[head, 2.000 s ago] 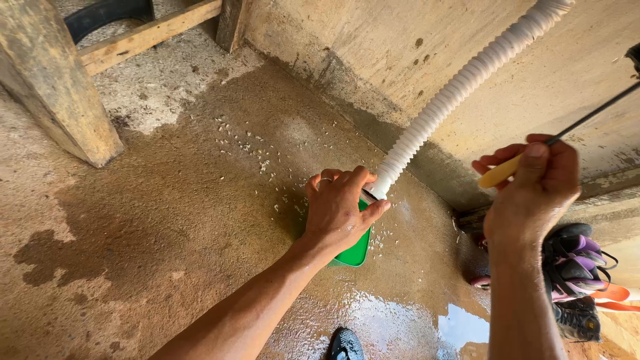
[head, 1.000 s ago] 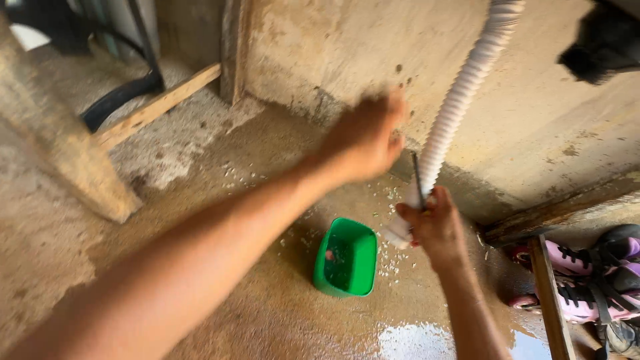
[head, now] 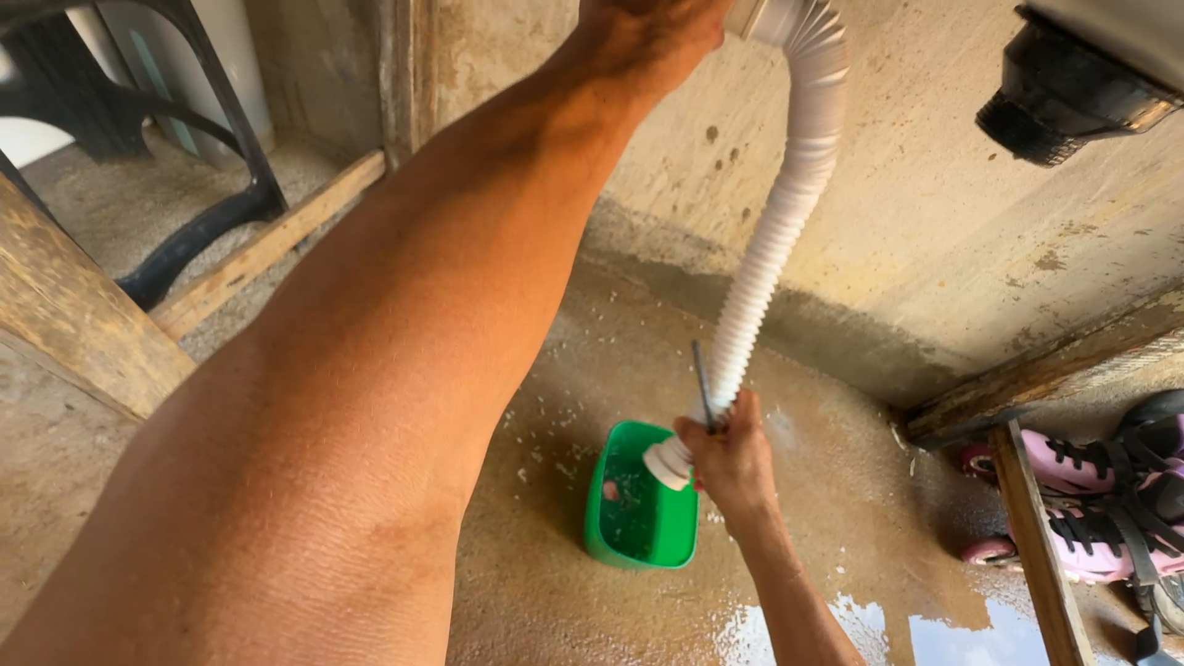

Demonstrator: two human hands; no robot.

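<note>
My right hand grips the lower part of a white corrugated drain hose together with a thin metal shaft. The hose's end fitting points down over the rim of a green plastic container, which stands on the wet floor with murky liquid and bits inside. At the top edge, my left hand is raised beside the hose's upper end fitting; its fingers are cut off by the frame, so its hold cannot be told.
A black threaded drain outlet hangs at the upper right. Pink inline skates lie behind a wooden post at the right. A thick wooden leg and a black plastic chair stand at the left. Pale bits dot the wet concrete floor.
My left hand has gone from the hose's lower end up to the top edge. My right hand has come to hold the hose with the tool. The hose end has moved over the green container.
</note>
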